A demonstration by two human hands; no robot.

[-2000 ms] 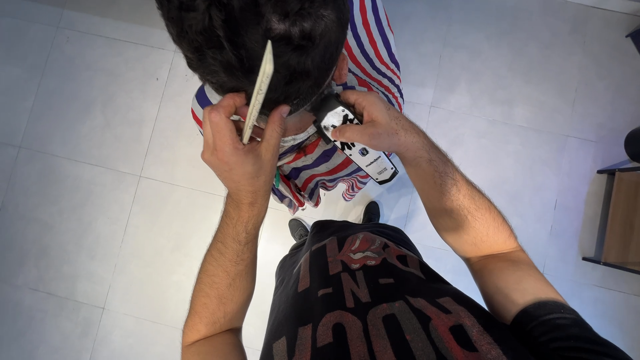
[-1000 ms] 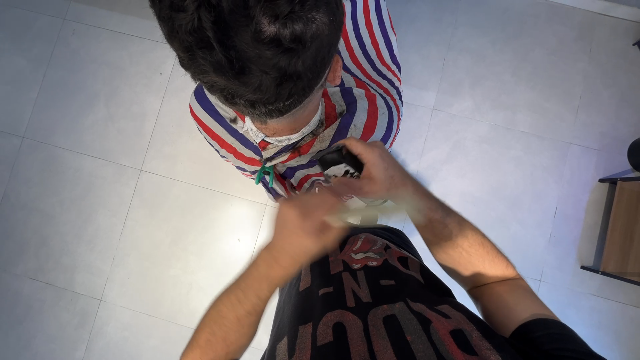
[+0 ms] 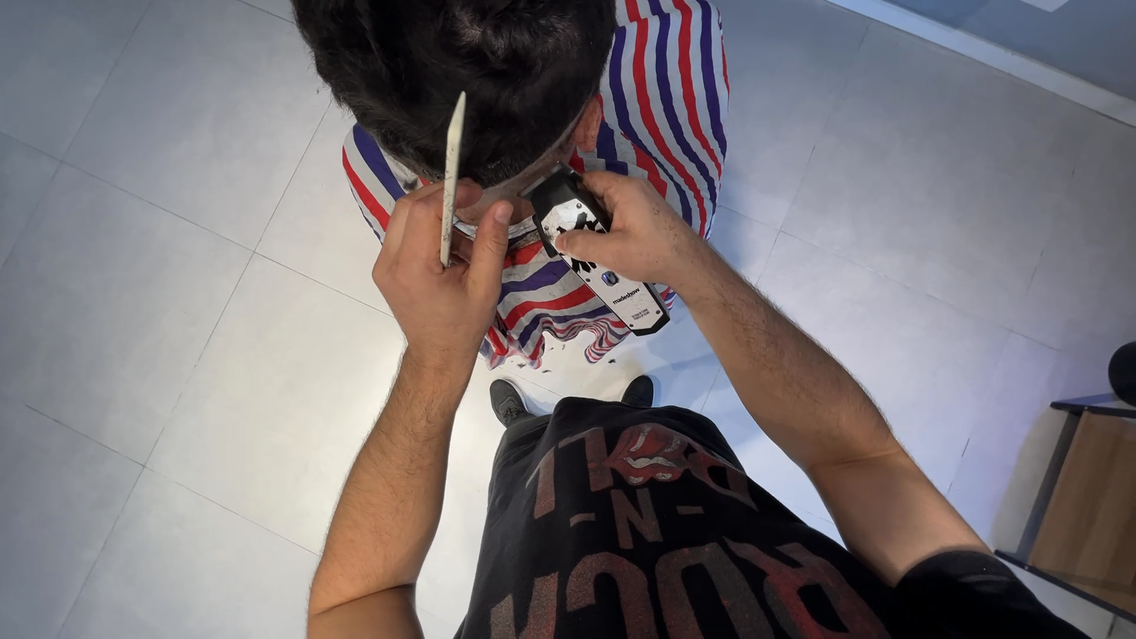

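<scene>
A person's dark-haired head (image 3: 461,71) is below me, the shoulders covered by a cape with red, white and blue stripes (image 3: 670,98). My left hand (image 3: 444,266) is at the nape and holds a pale comb (image 3: 453,169), seen edge-on and pointing up over the hair. In my right hand (image 3: 635,222) is a cordless hair clipper (image 3: 621,288) with a white and black body. Its blade end lies close to the nape, right of my left fingers; whether it touches the skin cannot be told.
Pale floor tiles (image 3: 231,373) surround the person. Bits of cut hair lie on the floor near my shoes (image 3: 508,399). A wooden shelf unit (image 3: 1087,506) with a dark frame stands at the right edge, a round black object (image 3: 1124,371) above it.
One second ago both hands were lower, near my shirt front, the left one blurred. Now they are up at the nape again, much as two seconds ago, with comb and clipper.
</scene>
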